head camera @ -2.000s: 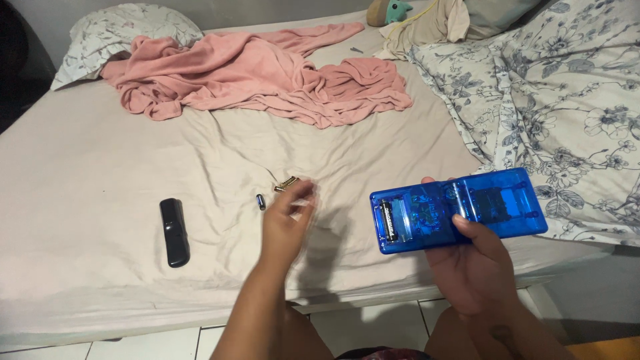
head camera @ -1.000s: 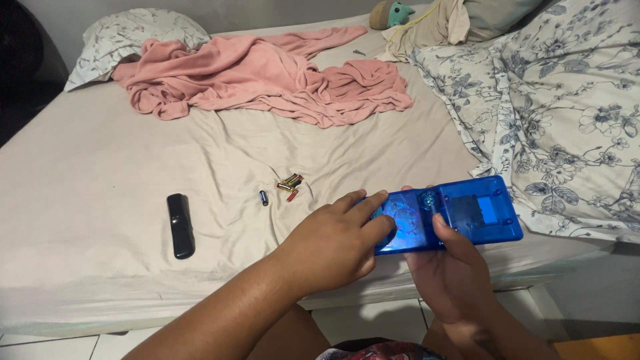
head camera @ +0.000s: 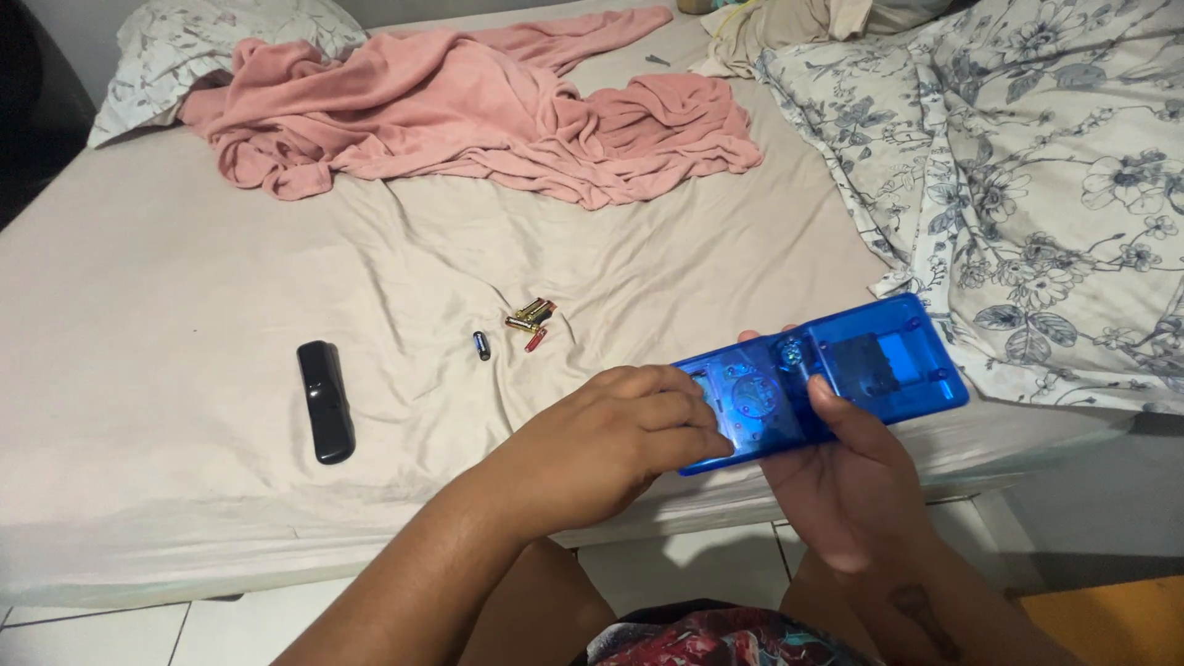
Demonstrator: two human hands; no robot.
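Observation:
A translucent blue plastic electronic device [head camera: 758, 398], with circuitry showing through its case, is held above the bed's near edge. My right hand [head camera: 846, 472] grips it from below, its thumb over the middle of the case. The fingers of my left hand [head camera: 620, 444] bend over the device's left end and touch it; they hide that end, and whether they hold a small part there cannot be seen. On the sheet lie several gold and dark batteries [head camera: 529, 314] in a small pile, a red battery [head camera: 536, 340] beside them and a dark blue battery [head camera: 481, 346] just left.
A black remote-like object [head camera: 326, 402] lies on the bed sheet [head camera: 166, 305] at left. Behind are a crumpled pink blanket [head camera: 444, 111] and a pillow [head camera: 231, 46]. Floral bedding [head camera: 1045, 185] covers the right side. White floor tiles [head camera: 250, 620] show below the bed's edge.
My left hand, near the battery pile two seconds ago, has moved right onto the device's left end. My right hand still holds the device, which now tilts up at its right end.

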